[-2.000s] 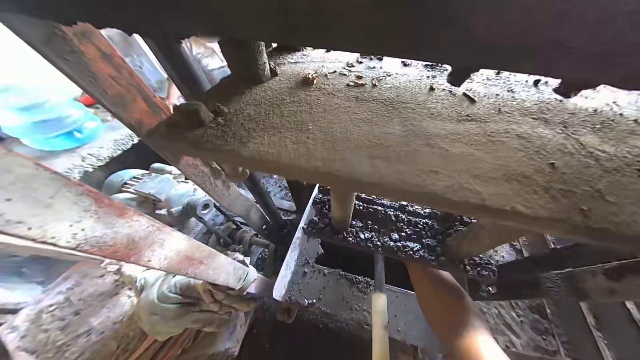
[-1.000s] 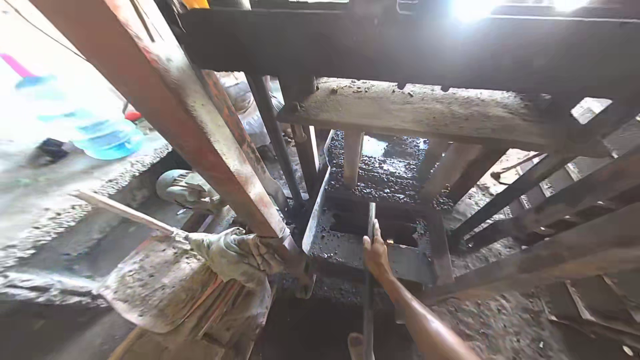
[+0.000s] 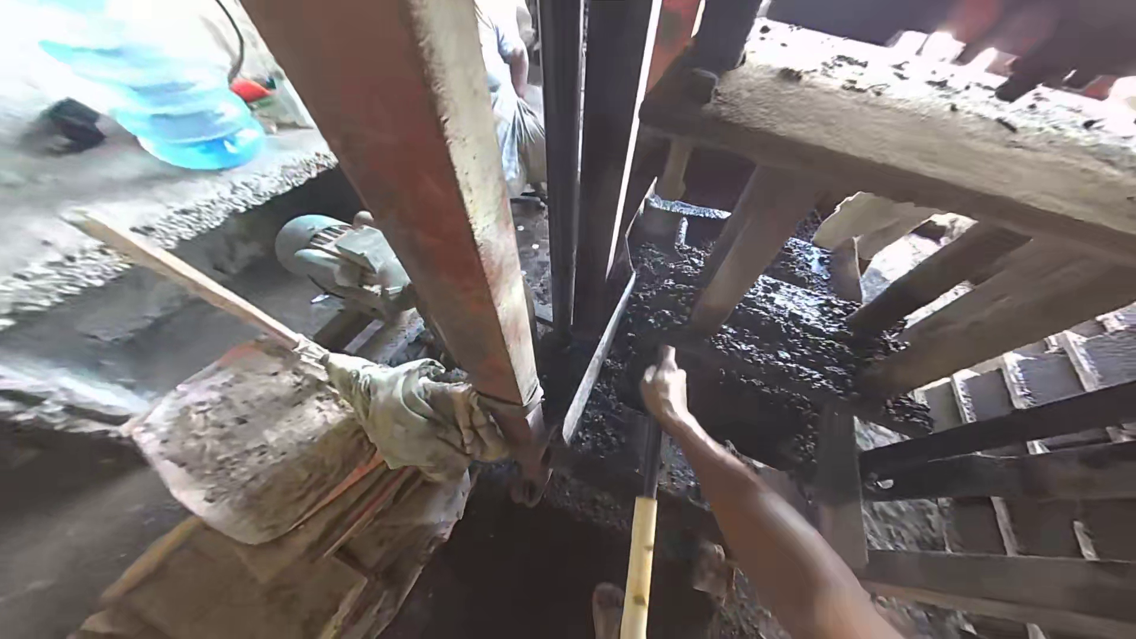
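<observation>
My right hand (image 3: 666, 386) is closed around the upper part of a dark metal shaft (image 3: 652, 453), which joins a pale wooden or bamboo handle (image 3: 639, 559) running down to the bottom edge. Beyond the hand lies wet, dark, clumpy material (image 3: 772, 328), spread in a trough with a thin metal side plate (image 3: 602, 355). My left hand cannot be made out. At the bottom edge, left of the handle, shows what looks like part of a bare foot (image 3: 608, 608).
A rusty steel post (image 3: 444, 177) rises left of the trough, with a grey cloth (image 3: 422, 413) and a wooden stick (image 3: 191, 284) beside it. Behind stand an electric motor (image 3: 342, 253) and a blue plastic bottle (image 3: 200, 124). A person (image 3: 515, 115) is farther back. A thick beam (image 3: 914, 151) crosses upper right.
The view has shifted and tilted strongly. My right hand stays on the tool's shaft and now shows over the dark material; other motion cannot be told from the camera's.
</observation>
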